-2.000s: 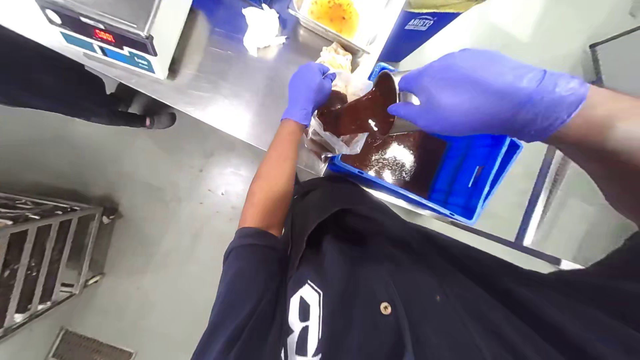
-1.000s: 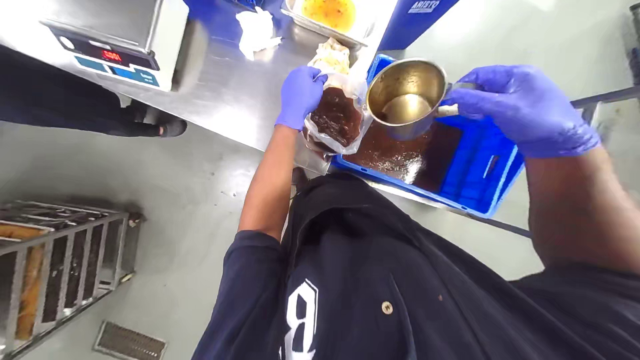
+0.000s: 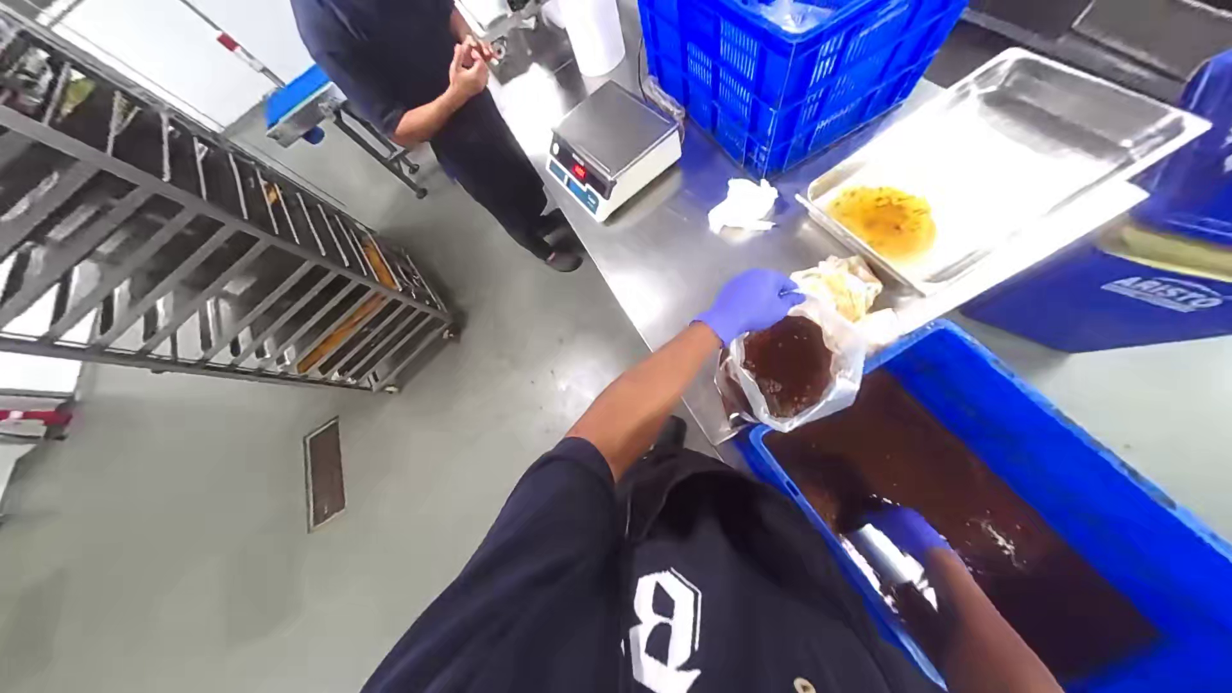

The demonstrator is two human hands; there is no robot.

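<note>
My left hand (image 3: 753,304), in a purple glove, pinches the rim of a clear plastic bag (image 3: 847,377) that holds dark brown liquid (image 3: 791,364). The bag sits at the corner of the steel table. My right hand (image 3: 905,531), gloved too, is low inside a blue plastic crate (image 3: 1049,414) of the same dark liquid. It grips a metal jug (image 3: 890,558), which is tilted and partly dipped; its mouth is hidden. Beside the bag lies a crumpled, stained plastic bag (image 3: 839,287).
A digital scale (image 3: 616,144), a crumpled white cloth or paper (image 3: 743,205), a ventilated blue crate (image 3: 770,87) and a steel tray (image 3: 1001,164) with orange liquid stand on the steel table (image 3: 664,260). Across it is another person (image 3: 423,87). A metal rack (image 3: 221,231) stands left.
My right hand has lowered the metal jug from beside the bag into the blue crate. My left hand still holds the bag's rim. The view has shifted, showing more of the rack and the other person.
</note>
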